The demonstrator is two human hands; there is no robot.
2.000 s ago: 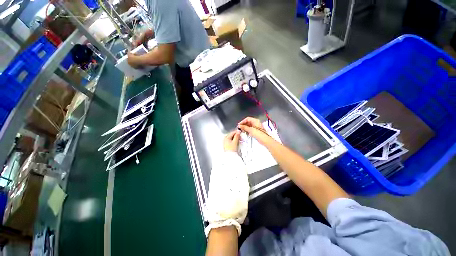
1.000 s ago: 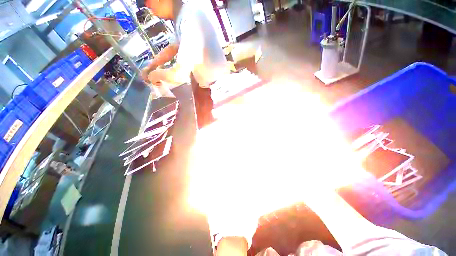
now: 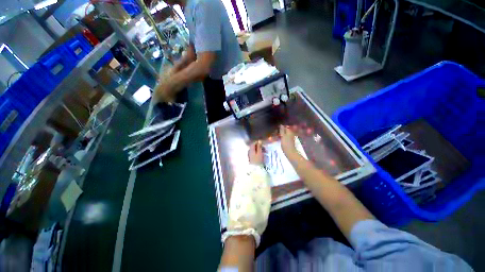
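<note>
A white panel [image 3: 283,169] lies back up on the shiny dark test surface [image 3: 332,154], with thin leads across it. My left hand [image 3: 257,153], its forearm in a cream sleeve cover, is at the panel's upper left corner. My right hand [image 3: 287,140] is at the panel's top edge. The hands are apart. The fingers are small and blurred, so I cannot tell whether either holds a lead. The bench meter [image 3: 259,101] stands at the far end of the surface, papers on top. Its test leads are not clear.
To the left, overlapping panels [image 3: 154,141] lie on the green bench [image 3: 167,212]. A person [image 3: 212,42] stands beyond, hands over the far end of those panels. On the right, a large blue crate [image 3: 393,199] holds loosely stacked panels [image 3: 407,162]. Blue bins [image 3: 56,66] line the shelf.
The view has shifted. A strong glare over the test surface one second ago is gone. My hands, close together two seconds ago, are now apart. The other person's hands have moved nearer the overlapping panels.
</note>
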